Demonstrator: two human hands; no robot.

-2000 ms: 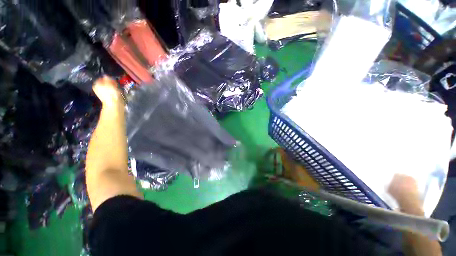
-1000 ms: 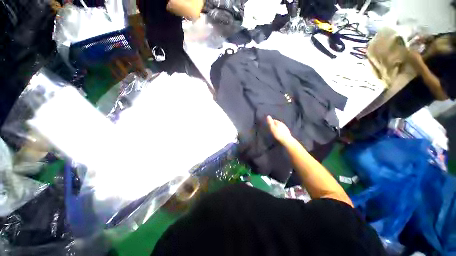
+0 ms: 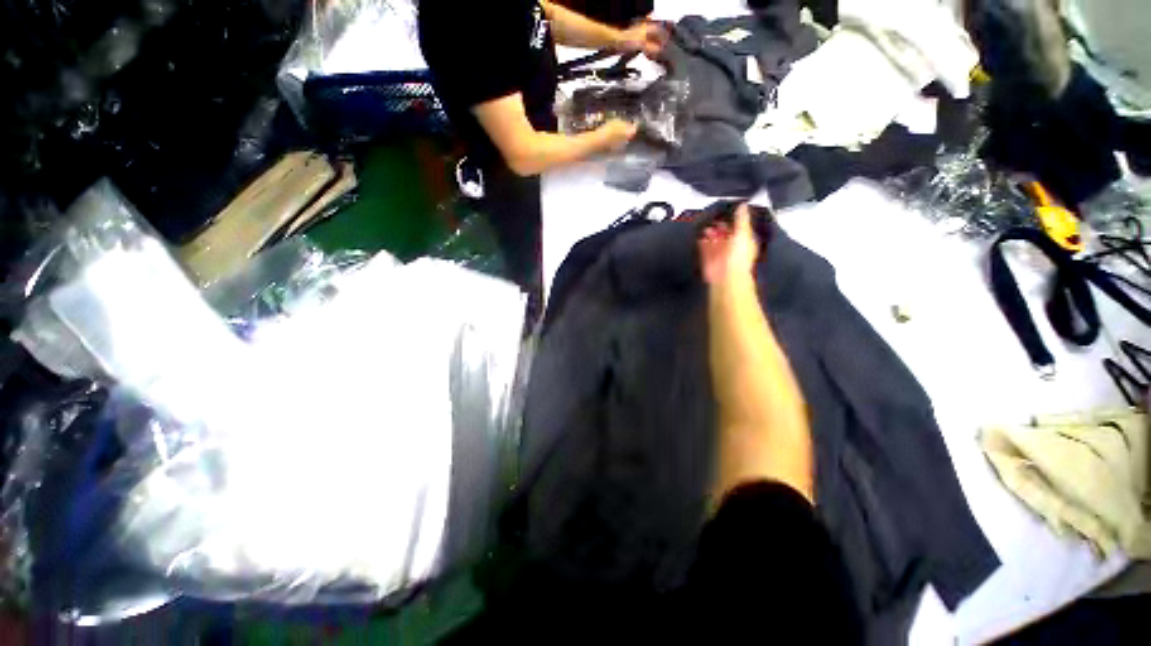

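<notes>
A dark grey jacket (image 3: 871, 416) lies on the white table in front of me, its collar end away from me. A black hanger hook (image 3: 653, 212) sticks out beside the collar. My right hand (image 3: 732, 249) is at the collar with its fingers closed on the cloth; the fingertips are blurred. A bright white stack of clear polybags (image 3: 366, 416) lies to the left of the jacket. My left hand is not in view.
A person (image 3: 505, 101) works at the table's far side, hands on a dark garment (image 3: 726, 95). Black belts with a yellow item (image 3: 1058, 227) and a beige garment (image 3: 1073, 467) lie right. A blue basket (image 3: 379, 101) stands far left.
The view has swung right from the bagged pile to the table. My right hand has moved up from the jacket's body to its collar. The other person's hands and more garments have come into view.
</notes>
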